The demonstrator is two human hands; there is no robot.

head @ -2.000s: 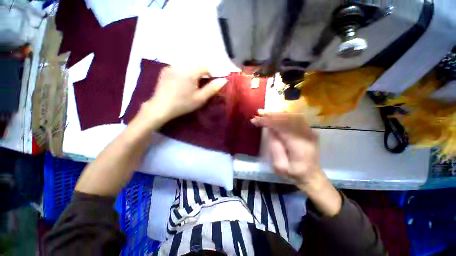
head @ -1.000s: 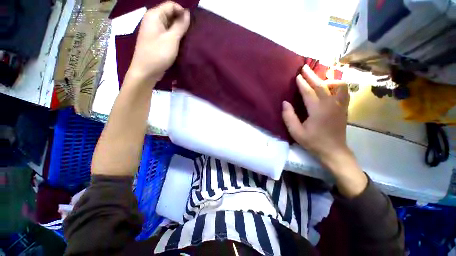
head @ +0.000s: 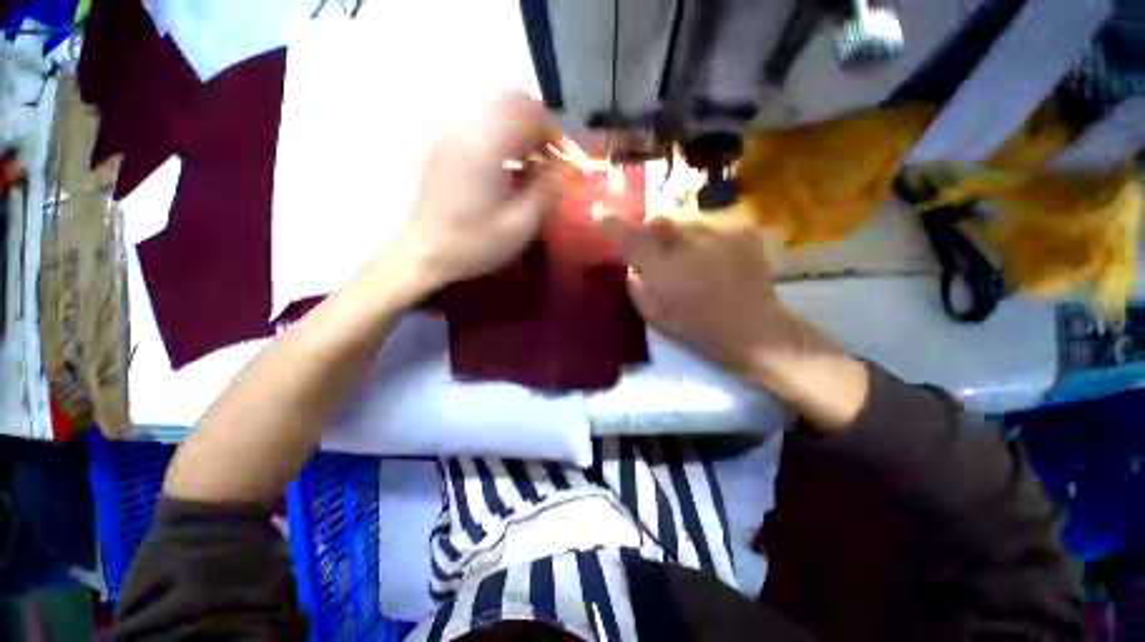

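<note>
A maroon panel (head: 540, 332) lies folded under the needle area of the sewing machine (head: 753, 63), its lower part reaching the table's front edge. The lamp makes its top glow red. My left hand (head: 483, 188) holds the cloth's upper left part, its fingers closed and blurred. My right hand (head: 703, 282) rests on the cloth's right side, fingertips near the presser foot; whether it grips is unclear. A white panel (head: 465, 408) lies below the maroon cloth and hangs over the table edge.
More maroon panels (head: 226, 226) lie on white pieces at the left, beside brown cardboard (head: 82, 289). Yellow-orange cloth (head: 835, 176) and black-handled snips (head: 967, 276) lie at the right. Blue baskets (head: 337, 539) stand below the table edge. A striped apron covers my lap.
The wide maroon panel that lay spread to the left is now folded and bunched near the needle. My left hand has moved right, close to my right hand. The view has shifted.
</note>
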